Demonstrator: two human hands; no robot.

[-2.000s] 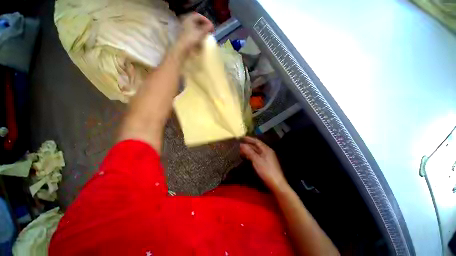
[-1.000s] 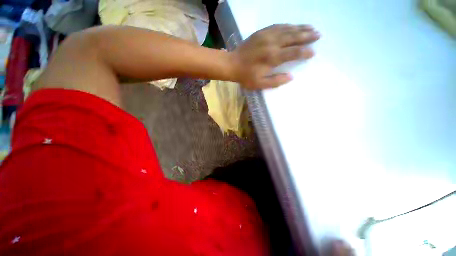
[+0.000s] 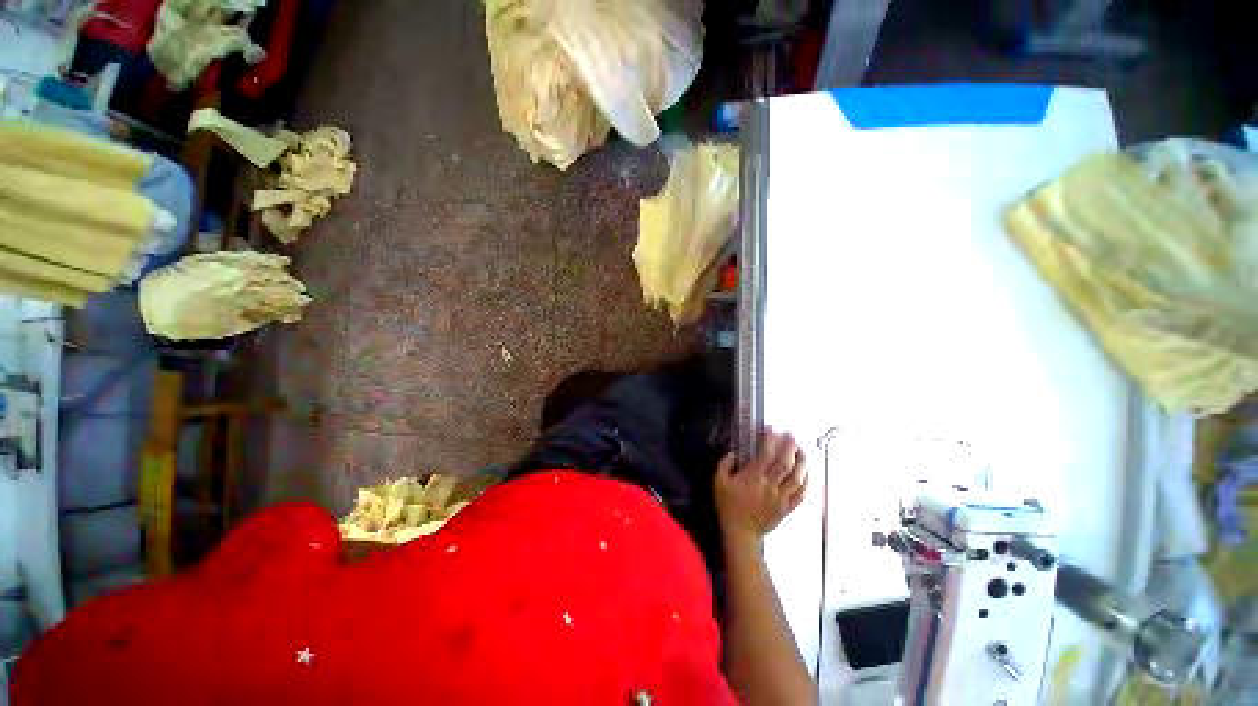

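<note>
My right hand (image 3: 763, 483) rests on the front edge of the white machine table (image 3: 911, 276) with nothing seen in it. My left hand is not in view. The white sewing machine head (image 3: 982, 552) stands on the table, to the right of my right hand and lower in the view. A dark flat rectangle (image 3: 873, 634), perhaps a phone, lies beside the machine head. A pale yellow cloth bundle (image 3: 1152, 276) lies across the table's far right edge.
Pale yellow cloth heaps lie on the floor (image 3: 442, 262), one at the top (image 3: 552, 83) and one beside the table (image 3: 686, 228). Cloth scraps (image 3: 311, 179) lie at the left. Folded yellow cloth (image 3: 69, 207) and a wooden stool or frame (image 3: 163, 455) are at the left edge.
The view has swung over the table, and the machine head now shows. My left hand has left the tabletop and the picture. The yellow piece held between my hands earlier is no longer held in view.
</note>
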